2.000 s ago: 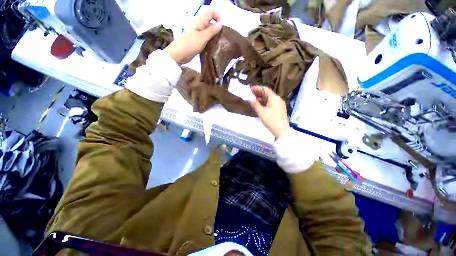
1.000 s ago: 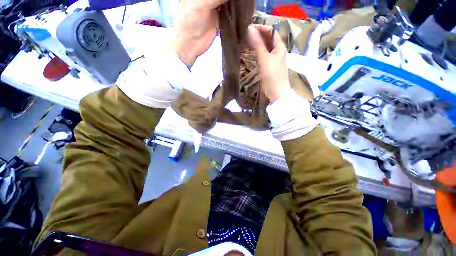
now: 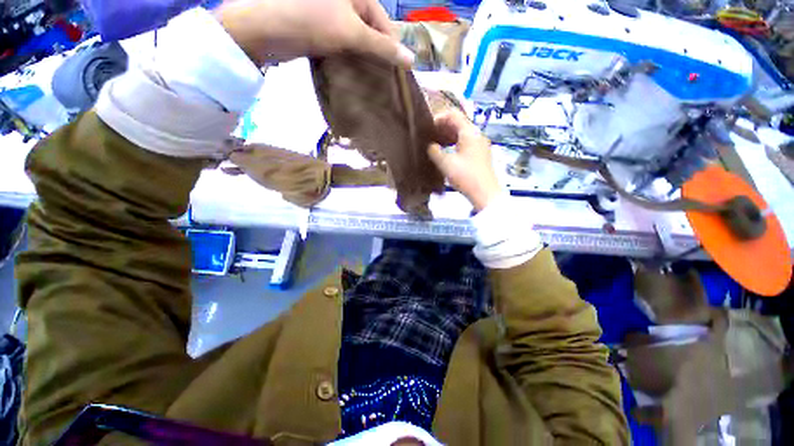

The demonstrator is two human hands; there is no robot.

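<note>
A brown knit garment piece [image 3: 374,113] hangs in front of me above the white table. My left hand [image 3: 322,30] grips its top edge, raised high at the upper left. My right hand [image 3: 463,161] pinches its right edge lower down, thumb and fingers together. The lower end of the piece hangs near the table's front edge. More brown fabric [image 3: 283,172] lies bunched on the table to the left. A little brown fabric shows behind the held piece, mostly hidden by it.
The white JACK sewing machine [image 3: 609,52] stands at the upper right. An orange disc [image 3: 731,253] with a brown roll [image 3: 745,218] is at the far right, its strip running to the machine. A measuring tape [image 3: 392,228] lines the table front. Cut fabric pieces [image 3: 696,375] lie below right.
The view has turned right, bringing the orange disc fully in. The brown piece, bunched and narrow before, now hangs wider between my hands. My right hand has moved down along its edge.
</note>
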